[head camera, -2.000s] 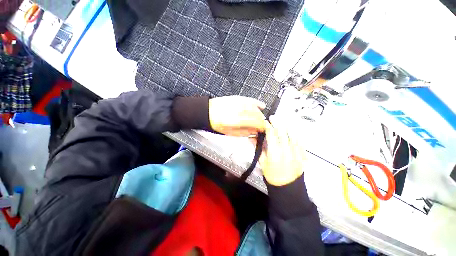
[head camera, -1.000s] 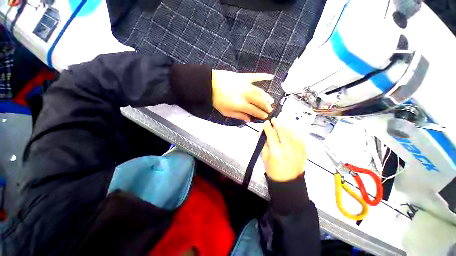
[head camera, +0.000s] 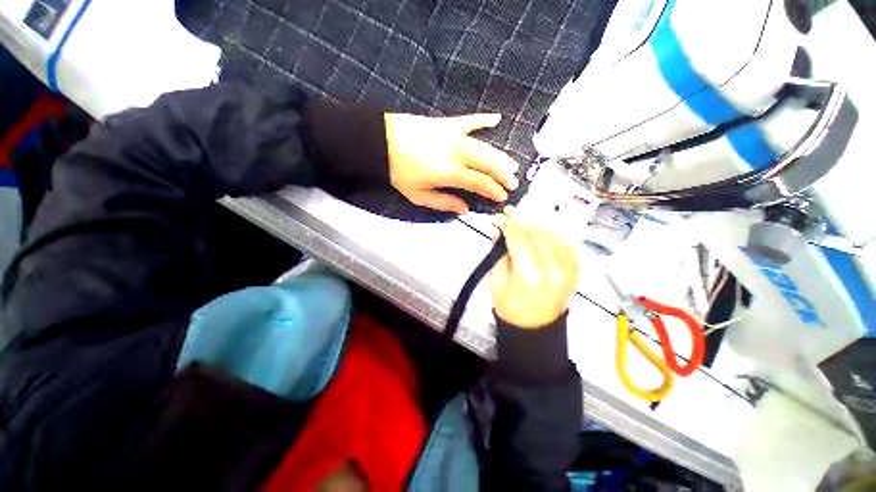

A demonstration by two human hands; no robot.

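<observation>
Dark checked fabric (head camera: 355, 58) lies spread left of the needle of the white sewing machine (head camera: 711, 106). My left hand (head camera: 447, 163) lies on the fabric near its right edge, fingers spread and pointing to the presser foot (head camera: 586, 165); it presses the cloth flat without gripping it. My right hand (head camera: 534, 272) holds a narrow black tape (head camera: 473, 283) between thumb and fingers, just below my left fingertips. The tape hangs from there over the table's front edge. The fingertips hide where tape and fabric meet.
Scissors with red and yellow handles (head camera: 680, 336) lie on the table right of my right hand. Pale threads (head camera: 720, 322) lie by the machine base. A metallic ruled strip (head camera: 355, 274) runs along the table's front edge. A blue line crosses the white surface at upper left.
The view has shifted, so the machine head shows larger. My left hand has gone from touching my right hand to lying spread on the cloth. My right hand still holds the tape.
</observation>
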